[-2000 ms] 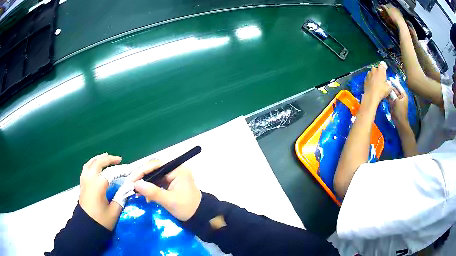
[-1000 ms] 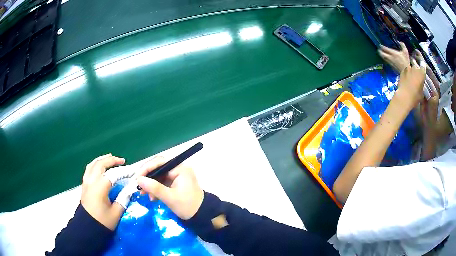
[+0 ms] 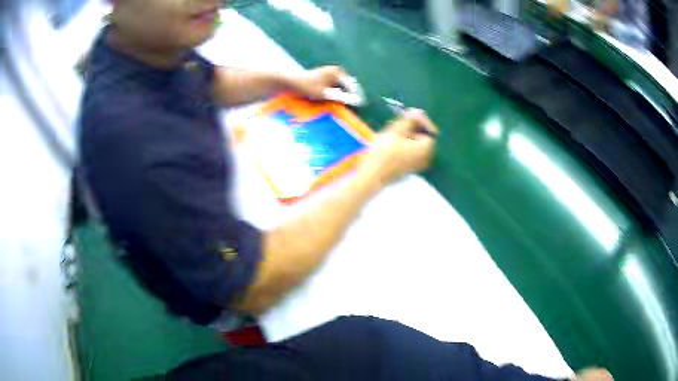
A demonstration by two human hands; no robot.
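The picture is blurred. A dark sleeve crosses the bottom, and a small part of my left hand (image 3: 592, 374) shows at the bottom edge, right of centre. The rest of that hand is cut off, so what it holds cannot be seen. My right hand is out of the picture. The white work sheet (image 3: 416, 257) runs from beside my sleeve up along the belt. The blue heap and the black pen-like tool are not in view.
A neighbouring worker in dark clothing (image 3: 160, 171) sits at left, forearms over an orange tray (image 3: 338, 175) holding blue material (image 3: 331, 141). One hand reaches to the glossy green belt (image 3: 476, 171). Black slotted trays (image 3: 587, 119) lie beyond the belt.
The view has swung left, from my work and the right neighbour to the left neighbour. My right hand, the tool and the blue heap have left the picture; my left hand is mostly cut off.
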